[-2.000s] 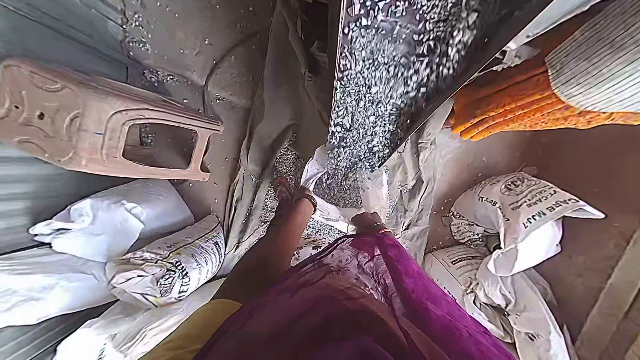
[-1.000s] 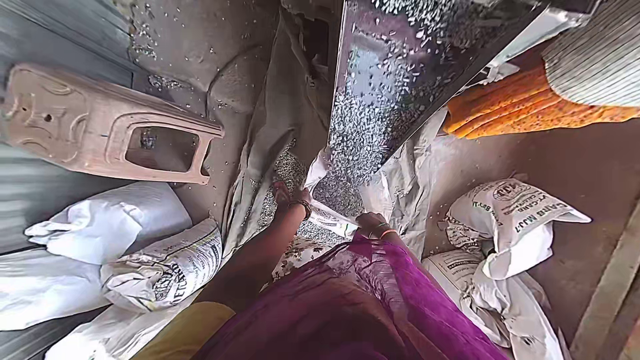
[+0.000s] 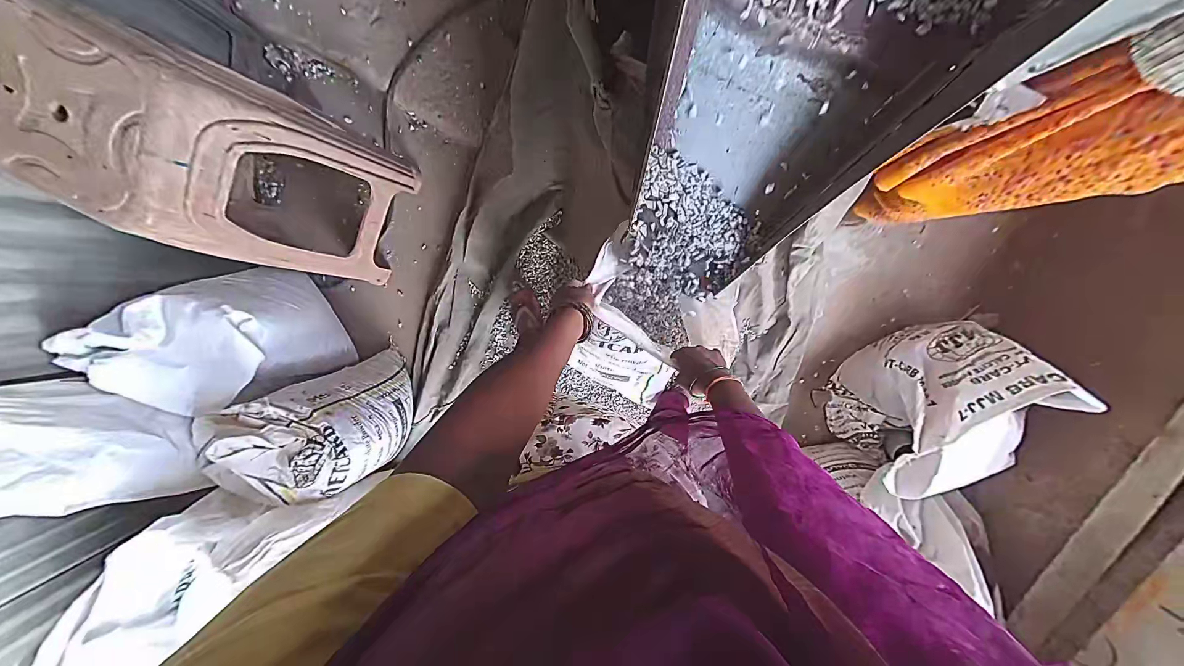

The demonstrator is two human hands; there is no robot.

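My left hand (image 3: 573,301) grips the left edge of a white woven sack (image 3: 615,356) that bears printing. The sack's right edge is held by my right hand (image 3: 698,365). Between my hands the sack's mouth lies under the lower end of a dark metal chute (image 3: 795,102). Small pale grey pieces (image 3: 689,217) are heaped at the chute's lower end and reach into the sack. More such pieces are strewn on the cloth beneath, near my foot (image 3: 525,314). How full the sack is cannot be seen.
A tan plastic stool (image 3: 296,148) is at upper left. White sacks lie at left (image 3: 213,342) and printed ones at right (image 3: 962,370). An orange patterned cloth (image 3: 1027,148), seemingly a person's clothing, hangs at upper right. A wooden beam (image 3: 1101,518) crosses the lower right.
The pieces on the chute have slid down, leaving much of its middle bare, with a heap at its lower end. Both hands stay on the sack's edges.
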